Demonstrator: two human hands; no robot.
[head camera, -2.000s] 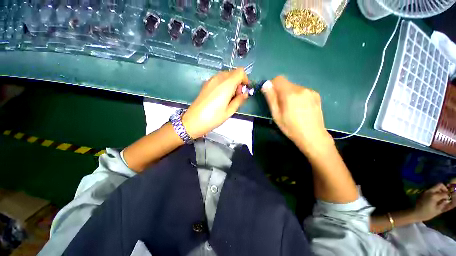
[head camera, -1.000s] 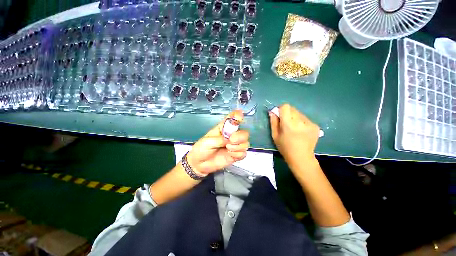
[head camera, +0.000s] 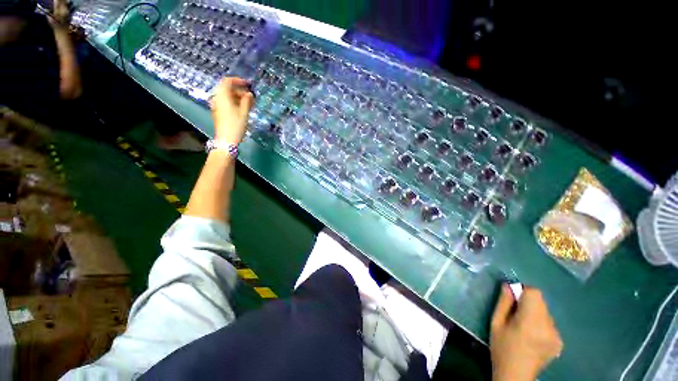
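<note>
My left hand (head camera: 230, 111) is stretched out to the far left over the clear blister trays. Its fingertips are at a pocket area with something dark beside them; whether they grip it is unclear. The trays (head camera: 349, 119) lie along the green bench, with rows of small dark units (head camera: 479, 239) in their pockets. My right hand (head camera: 524, 335) is a closed fist at the bench's front edge, low on the right. A small tool (head camera: 514, 290) with a pale part and dark tip sticks out between thumb and finger.
A clear zip bag of small gold parts (head camera: 565, 242) lies right of the trays. A white fan (head camera: 662, 219) and its cable (head camera: 654, 335) are at the right edge. Another person's arm (head camera: 67, 63) is at the upper left. Cardboard boxes (head camera: 89, 298) stand on the floor at left.
The view has turned left. My left hand has moved from near my right hand, where it held a small unit, to the trays far left. My right hand stays closed on the tool.
</note>
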